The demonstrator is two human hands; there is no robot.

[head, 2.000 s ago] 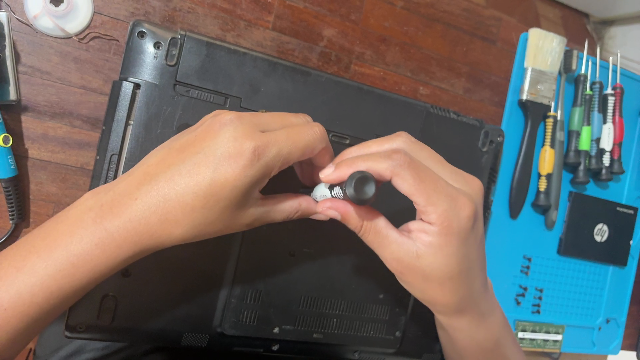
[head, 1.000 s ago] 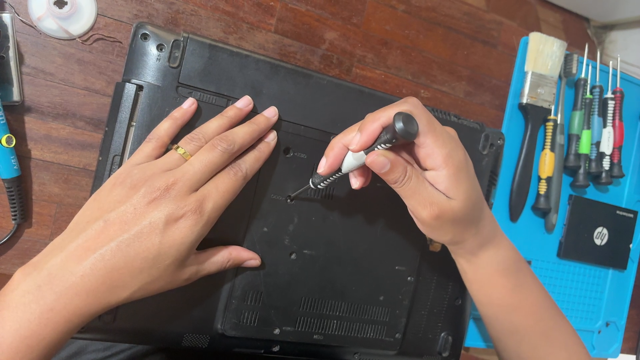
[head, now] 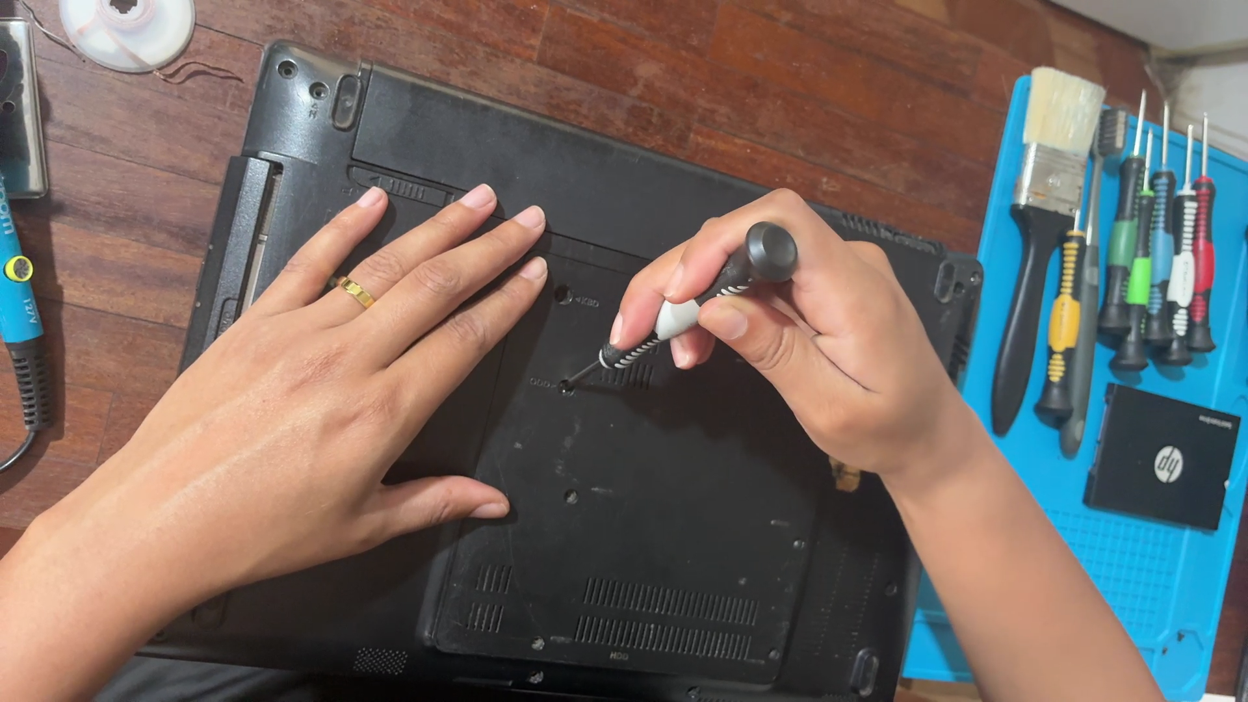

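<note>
A black laptop [head: 682,468] lies with its underside up. My left hand [head: 370,370], with a gold ring [head: 354,292] on one finger, rests flat on it with fingers spread, left of the access cover. My right hand [head: 790,331] grips a black and white precision screwdriver [head: 678,317]. The screwdriver leans to the upper right, its tip in a screw hole [head: 565,386] of the cover. Other screw holes show above and below the tip. Whether the tip is seated on a screw cannot be told.
At the right, a blue work mat [head: 1121,546] holds a wide brush [head: 1048,175], a small brush [head: 1109,136], several precision screwdrivers [head: 1136,253] and an HP solid-state drive [head: 1165,456]. At the left lie a blue soldering iron handle [head: 19,283], a metal-edged case [head: 24,117] and a spool [head: 127,24].
Two seconds ago both hands were together at the screwdriver. My left hand has since moved left and flattened on the laptop, and my right hand has brought the tip to the hole.
</note>
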